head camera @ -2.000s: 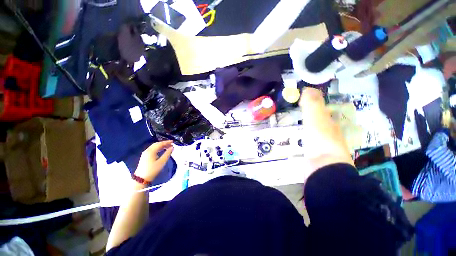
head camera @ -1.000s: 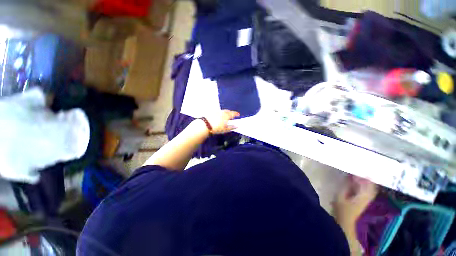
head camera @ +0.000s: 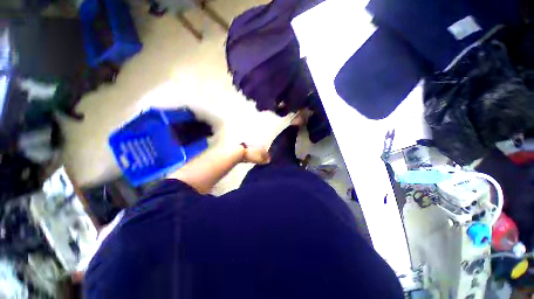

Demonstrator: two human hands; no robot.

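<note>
My left hand [head camera: 256, 153] is low at the left of my lap, beside a dark trouser leg. Its fingers are small and blurred, so I cannot tell if it holds anything. My right hand is not in view. A navy rounded cut piece [head camera: 377, 79] lies flat on the white machine table [head camera: 372, 195]. Wider navy cloth [head camera: 430, 41] with a white ticket [head camera: 464, 27] lies beyond it. The sewing machine [head camera: 462, 190] stands at the right, with a light-blue part and a pale hose around it.
A blue basket [head camera: 140, 150] with something dark in it is on the floor at the left. Purple-navy cloth [head camera: 263, 55] hangs by the table's left edge. A crinkled black plastic bag [head camera: 480, 105] lies behind the machine. A red bottle [head camera: 503, 233] is at the far right.
The view has swung left and down, showing more floor and the blue basket. My left hand has left the table edge near the navy piece. My right hand has gone out of view.
</note>
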